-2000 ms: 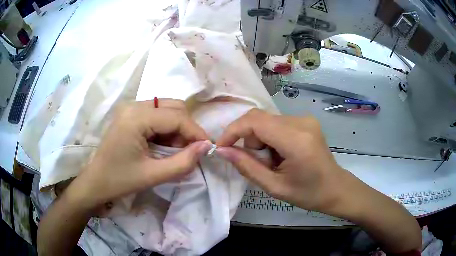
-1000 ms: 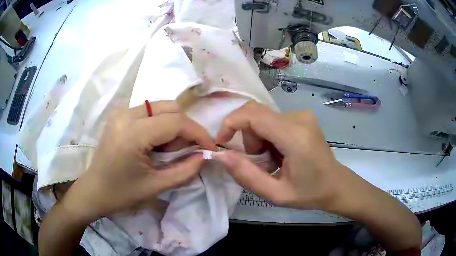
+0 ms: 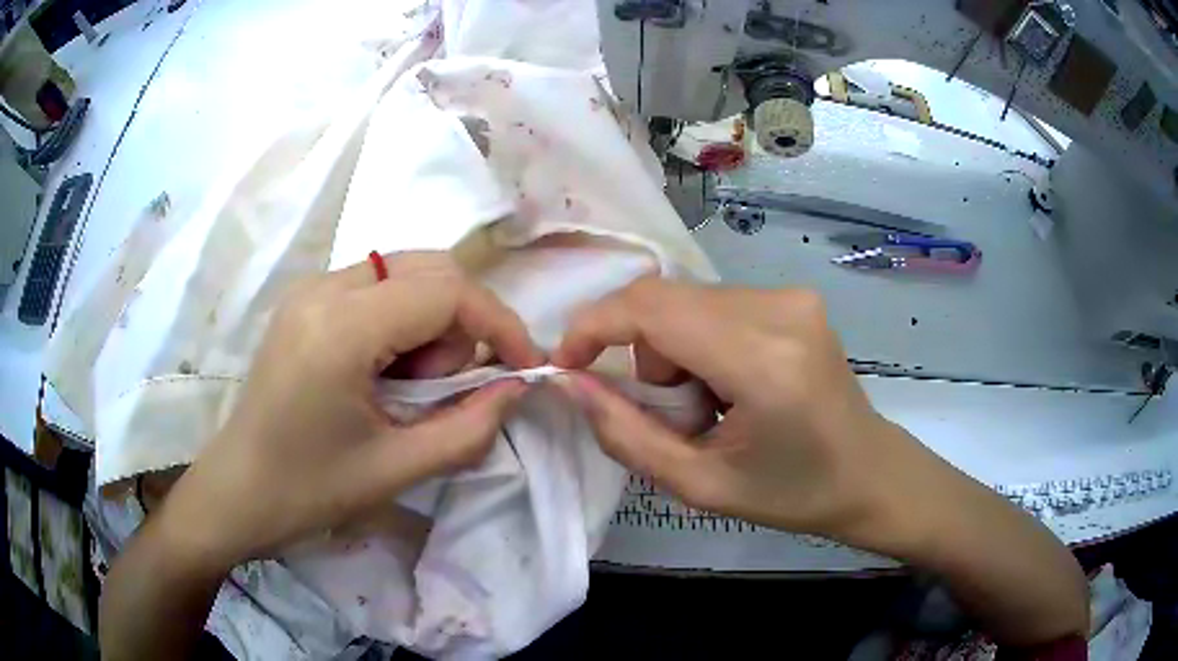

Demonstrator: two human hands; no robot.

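The floral garment piece, thin pale cloth with faint pink flowers, lies bunched over the left side of the table and hangs over its front edge. My left hand and my right hand meet at the centre, thumbs and forefingers pinching a narrow folded edge of the cloth between them. The fold runs back into both palms, partly hidden by the fingers. The thread snips, with blue and pink handles, lie on the machine bed to the right.
The sewing machine head with its ribbed knob stands at upper right. A long thin metal tool lies on the bed. The printed ruler runs along the front edge. A dark long control lies at far left.
My fingertips have shifted along the folded edge and now pinch it close together, with the strip looking flatter. The view has moved slightly, so the machine sits a little higher. The snips stay put.
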